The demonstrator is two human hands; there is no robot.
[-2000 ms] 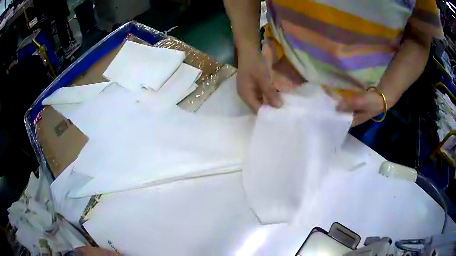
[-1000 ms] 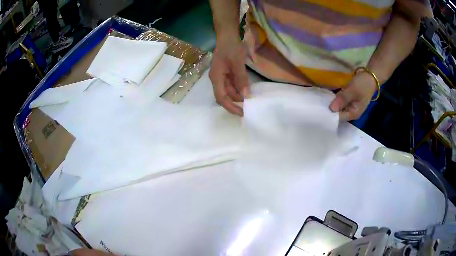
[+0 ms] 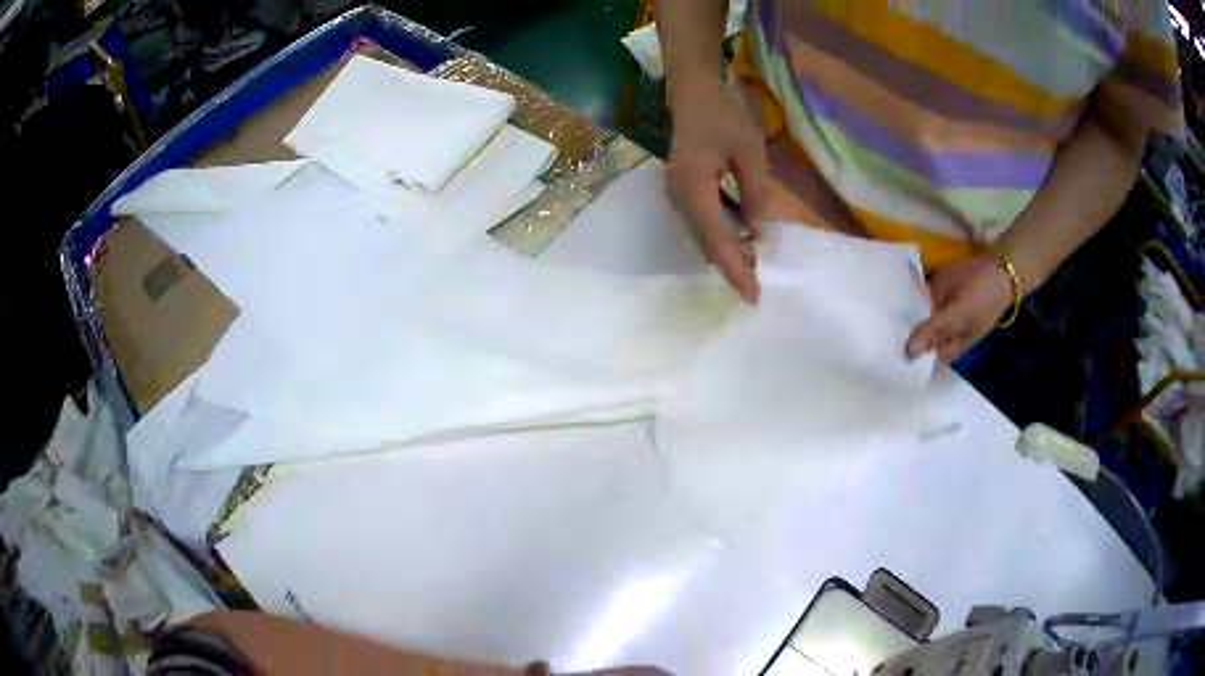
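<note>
My left forearm (image 3: 357,647) lies along the bottom edge, with a dark band near its left end; the hand is cut off below the picture. My right hand is out of view. A large white fabric panel (image 3: 397,330) lies over the table's left part. Another white piece (image 3: 833,297) is at the back centre, its right edge held by the hand of a person across the table. Folded white pieces (image 3: 403,119) lie at the upper left. The sewing machine's metal bed plate (image 3: 839,637) shows at the bottom right, cut off by the edge.
A blue-rimmed, cardboard-lined tray (image 3: 161,330) is at the left. Crumpled white bundles (image 3: 79,515) hang at the lower left. The person in a striped top (image 3: 938,119) stands at the back. A pale lamp head (image 3: 1057,450) is by the table's right edge.
My left forearm has come in along the bottom edge, where only a bit of skin showed before. The other person's hands have lowered the white piece flatter onto the table; one hand now points down at it.
</note>
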